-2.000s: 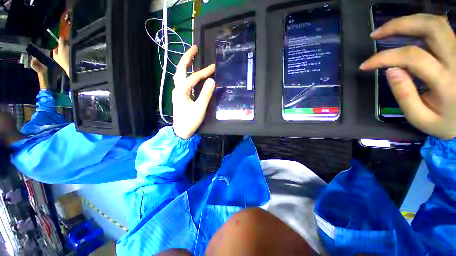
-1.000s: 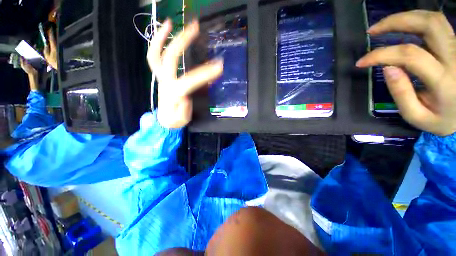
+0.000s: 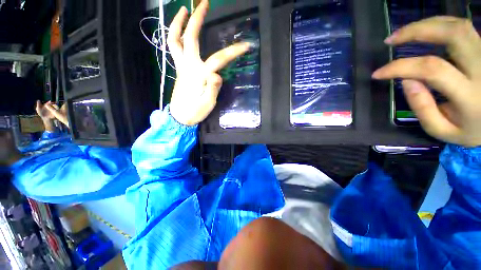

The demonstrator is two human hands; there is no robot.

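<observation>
A dark foam phone tray (image 3: 274,134) lies in front of me with smartphones in its slots. The left smartphone (image 3: 240,103) has a dark screen with a pale band at its lower edge. My left hand (image 3: 198,79) is over its left side, fingers spread, one finger pointing over the screen; touch cannot be told. The middle smartphone (image 3: 320,68) shows small white text lines and a green and red strip. My right hand (image 3: 440,79) hovers over the right smartphone (image 3: 399,100), fingers apart and holding nothing, and hides much of it.
More black trays with phones (image 3: 87,118) stand at the left. A white cable (image 3: 162,58) lies on green mat beside my left hand. A neighbouring worker's blue sleeve (image 3: 79,169) and hands (image 3: 53,112) show at far left. A blue bin (image 3: 94,249) is at lower left.
My left hand has moved from the left phone's edge, with one finger now over its screen. The pale strip there changed. The neighbour's hands moved down; the white object there is gone from view.
</observation>
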